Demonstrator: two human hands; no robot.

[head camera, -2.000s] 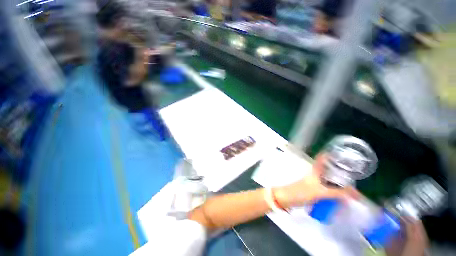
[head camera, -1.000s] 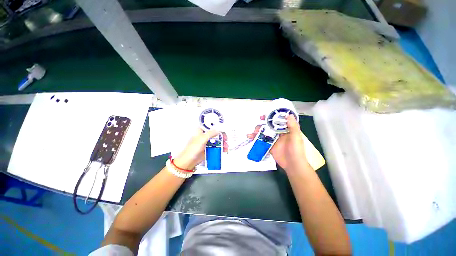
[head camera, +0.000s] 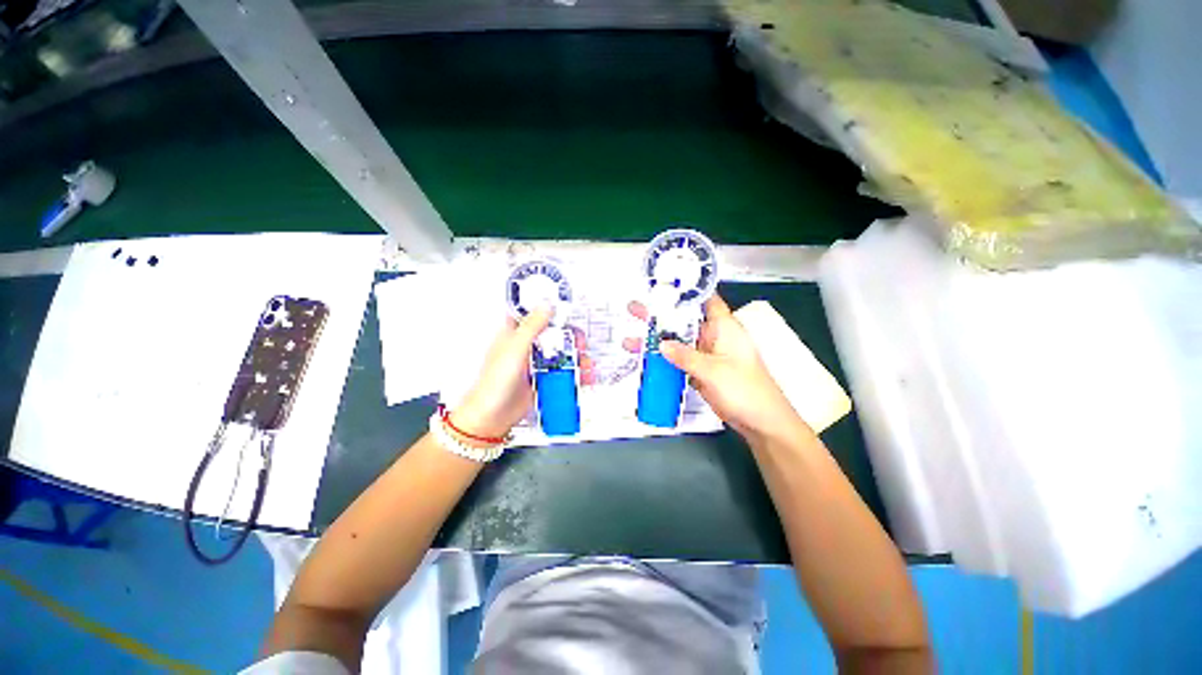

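My left hand (head camera: 500,377) holds a handheld fan unit (head camera: 539,289) upright, its round ringed head up and its handle pointing toward me. A bright blue battery cell (head camera: 559,400) fills the open handle, with a small circuit board above it. My right hand (head camera: 724,365) holds a second fan unit (head camera: 680,266) the same way, its thumb by the board above the blue battery cell (head camera: 660,390). The two units are side by side and apart, over printed record sheets (head camera: 609,331). The fingers behind each handle are partly hidden.
A white board (head camera: 119,343) at left bears a dark patterned smartphone (head camera: 280,359) and small black parts. Another fan (head camera: 85,191) lies on the green belt (head camera: 567,145). A pale post (head camera: 316,119) stands ahead. A yellow pad (head camera: 795,365), white foam sheets (head camera: 1015,435) and a bagged yellow slab (head camera: 962,145) are at right.
The view has swung from the aisle down to the bench. Since one second ago, the right fan has turned from tilted to nearly upright and moved left, closer to the left fan; my right thumb has moved down.
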